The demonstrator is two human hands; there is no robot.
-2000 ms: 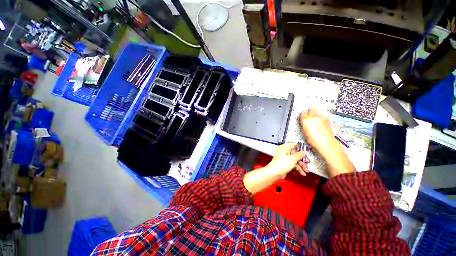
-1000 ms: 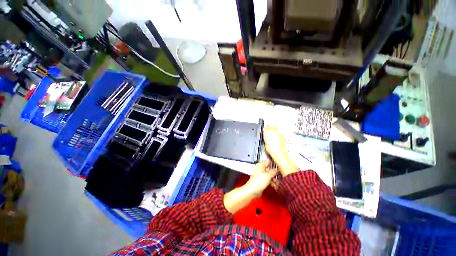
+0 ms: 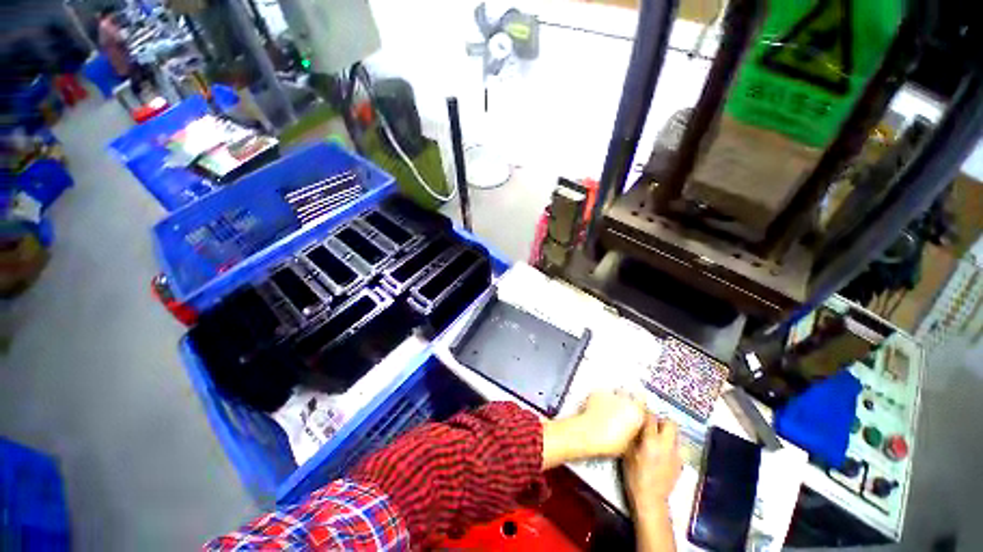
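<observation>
The black sheet-metal tray (image 3: 520, 354) lies flat on the paper-covered bench, its turned-up edges showing. My left hand (image 3: 606, 424) is just right of the tray's near corner, fingers curled towards the right hand. My right hand (image 3: 653, 455) is beside it, fingertips raised and meeting the left hand's fingers. The hands hide whatever is between them, so I cannot tell what they hold. The speckled parts tray (image 3: 688, 377) lies just beyond my hands, with a narrow grey metal bar (image 3: 751, 418) to its right.
A glossy black phone (image 3: 725, 487) lies right of my right hand. The press (image 3: 706, 253) stands behind the bench. The control panel (image 3: 895, 399) with a blue cloth (image 3: 821, 418) is at right. A blue crate (image 3: 221, 426) of slotted black frames (image 3: 350, 253) stands left; a red stool (image 3: 539, 526) is below.
The view has swung, showing more of the press and a green sign. My hands have moved away from the tray's edge towards the speckled tray, and my left hand has come up level beside the right.
</observation>
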